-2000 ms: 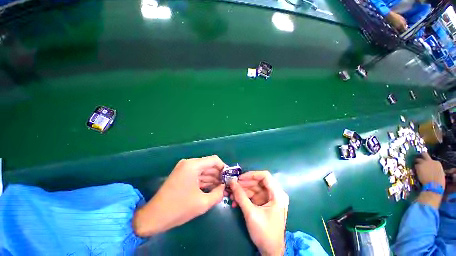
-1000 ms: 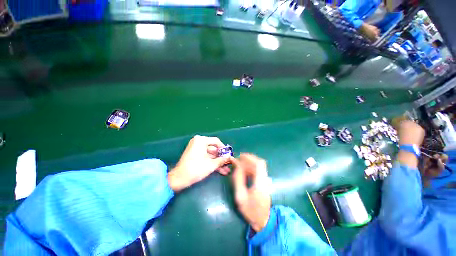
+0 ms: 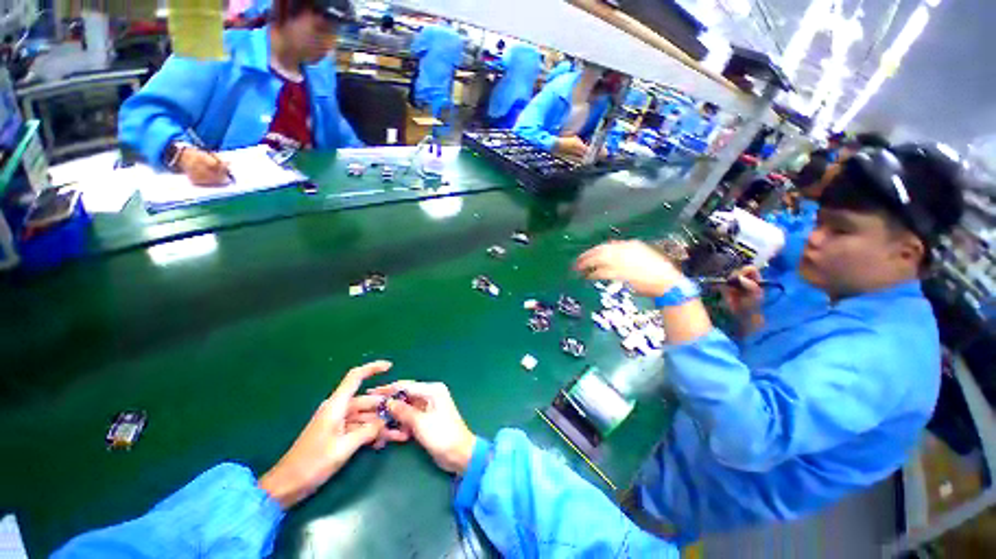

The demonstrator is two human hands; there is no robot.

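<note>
A small dark circuit board assembly point(image 3: 393, 411) is held in the fingertips of both hands, low in the middle of the view, just above the green bench. My left hand point(image 3: 328, 435) holds it from the left with the index finger raised. My right hand point(image 3: 434, 424) holds it from the right, thumb and fingers closed on it. The fingers cover most of the board, so its face and any wires cannot be made out.
A lone board point(image 3: 127, 429) lies left. Boards point(image 3: 541, 317), a white block point(image 3: 529, 361), a pile of pale parts point(image 3: 630, 322) and a wire spool point(image 3: 595, 402) lie right. A worker point(image 3: 797, 371) reaches over the pile. Another person writes on papers point(image 3: 224, 178) across the bench.
The view has swung up and right, showing the neighbour and the line. My right hand, blurred and beside the board a second ago, is now on it. The neighbour's hand has left the pile's edge.
</note>
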